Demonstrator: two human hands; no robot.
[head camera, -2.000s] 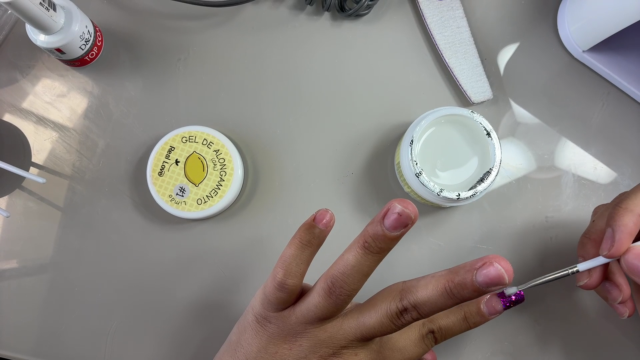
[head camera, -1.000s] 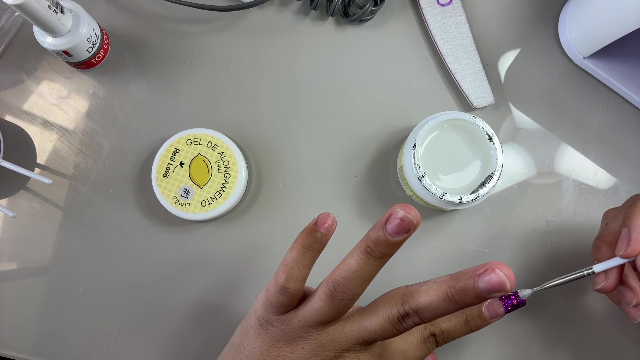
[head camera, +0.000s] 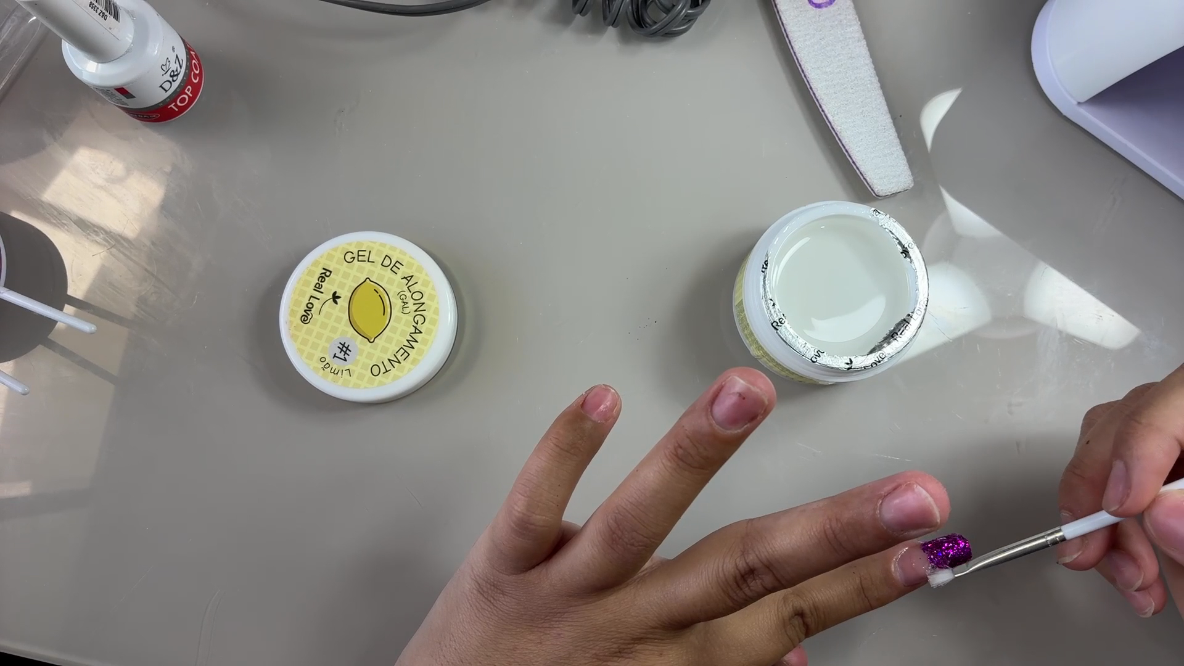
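My left hand (head camera: 666, 555) is spread palm down over the table, its fingers apart and holding nothing. One fingernail carries a purple glitter tip (head camera: 946, 551). My right hand (head camera: 1124, 490), at the right edge, pinches the white handle of a thin nail brush (head camera: 1017, 552). The whitish brush end touches the side of that nail where the glitter begins. Above the fingers stands an uncovered jar of clear gel (head camera: 842, 287) with foil remnants on its rim. Its yellow and white lid (head camera: 370, 316), showing a lemon, lies to the left.
A top coat bottle (head camera: 139, 60) stands at the upper left, with white sticks (head camera: 46, 310) below it at the left edge. A nail file (head camera: 846, 92) and a coiled grey cable (head camera: 643, 14) lie at the top. A white and lilac device (head camera: 1101, 83) occupies the upper right.
The brush end has moved from the free end of the glitter tip to the lower side of the nail. My left hand has stayed nearly still.
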